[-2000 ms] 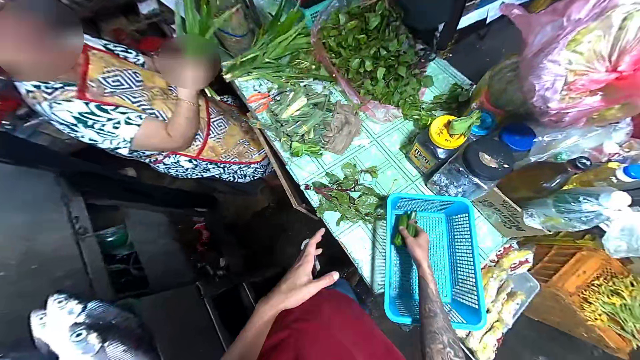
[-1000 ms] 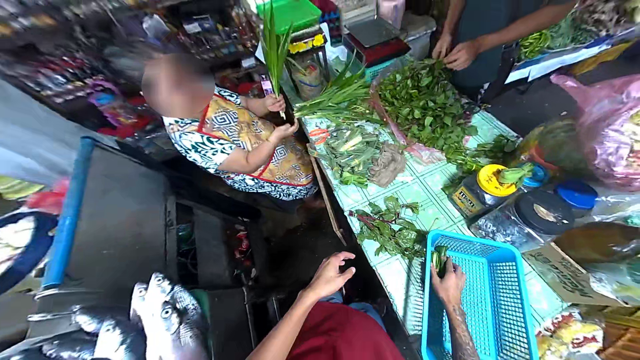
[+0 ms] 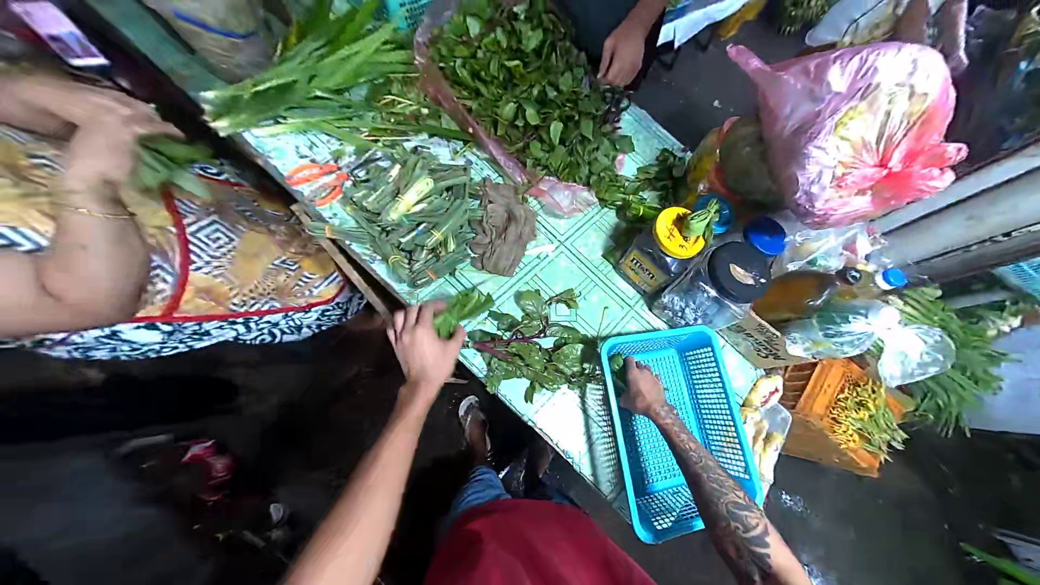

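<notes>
My left hand (image 3: 424,343) is closed around a small bunch of green leaves (image 3: 466,310) at the table's near edge. Inside the blue plastic basket (image 3: 705,341), toward its upper left corner, my right hand (image 3: 642,388) grips something green, mostly hidden by the fingers. Leafy stems with reddish stalks (image 3: 540,349) lie between my hands on the green patterned tablecloth (image 3: 587,260). Beyond them are tied bundles of cut greens (image 3: 414,211), a crumpled brown cloth (image 3: 504,227) and orange-handled scissors (image 3: 318,180).
At the left stands a person in a patterned apron (image 3: 244,252), holding leaves. Another person's hand (image 3: 624,54) is by the heap of leafy greens (image 3: 528,81). A yellow-lidded jar (image 3: 662,248), bottles and a pink plastic bag (image 3: 861,130) stand right of the table. An orange crate (image 3: 829,398) sits beyond the basket.
My left hand, empty before, has reached forward to the table's edge and now holds green leaves. My right hand remains in the basket. The person at the left now holds different-looking, shorter leaves.
</notes>
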